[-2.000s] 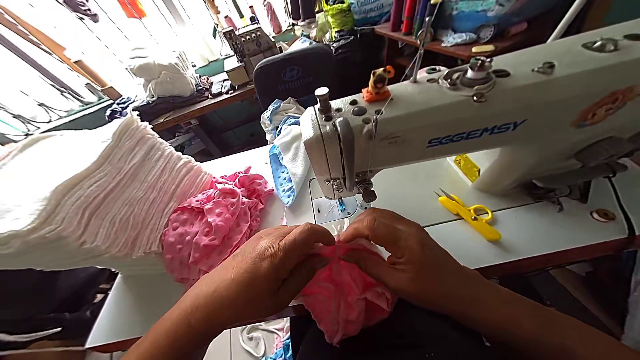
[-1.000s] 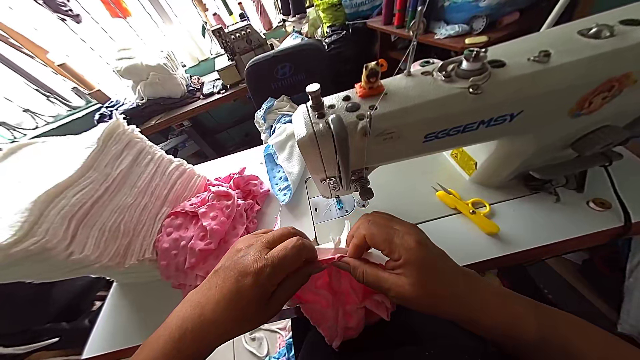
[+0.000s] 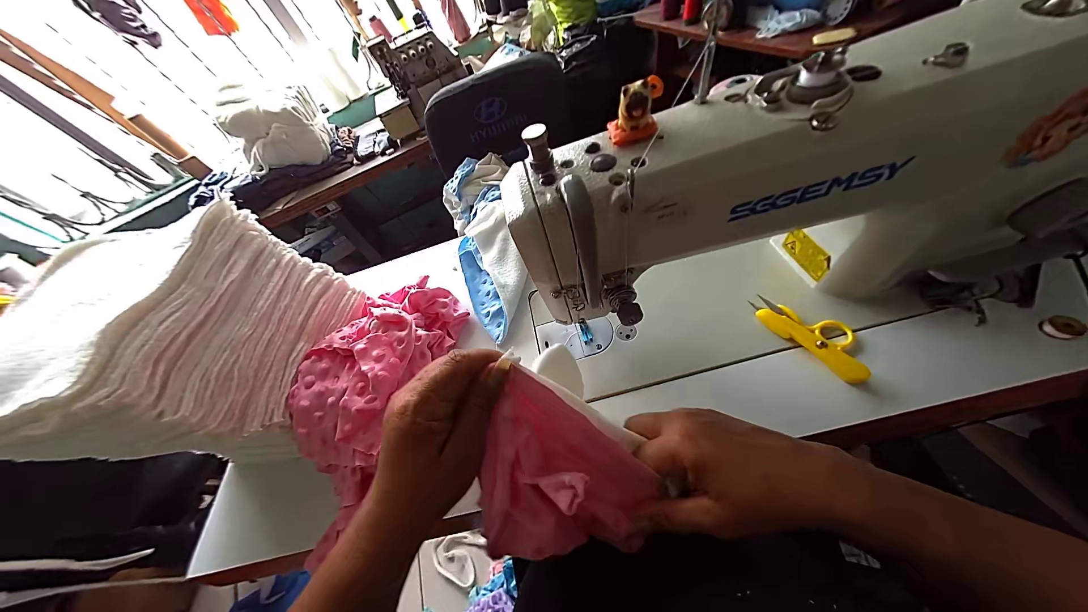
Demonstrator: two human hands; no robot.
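Observation:
My left hand (image 3: 446, 425) pinches the upper left corner of a pink fabric piece with a white edge (image 3: 561, 476). Its right side is gripped in my right hand (image 3: 722, 467), so the edge stretches between them in front of the sewing machine (image 3: 680, 178). Beyond the cloth, the presser foot (image 3: 586, 333) stands over the needle plate. Pink dotted fabric (image 3: 365, 374) lies bunched left of my left hand, against a tall stack of white cloth layers (image 3: 195, 331). Yellow thread snips (image 3: 813, 344) rest on the table to the right.
Blue and white fabric (image 3: 489, 255) lies behind the machine head. A dark chair (image 3: 501, 110) stands beyond the table, near another sewing machine (image 3: 416, 68). A small bobbin (image 3: 1062, 326) sits at the far right. The table's front edge (image 3: 952, 416) runs below the snips.
My hands, close together on the pink fabric before, are now apart. My right hand has moved right and down, and the piece is spread between both hands.

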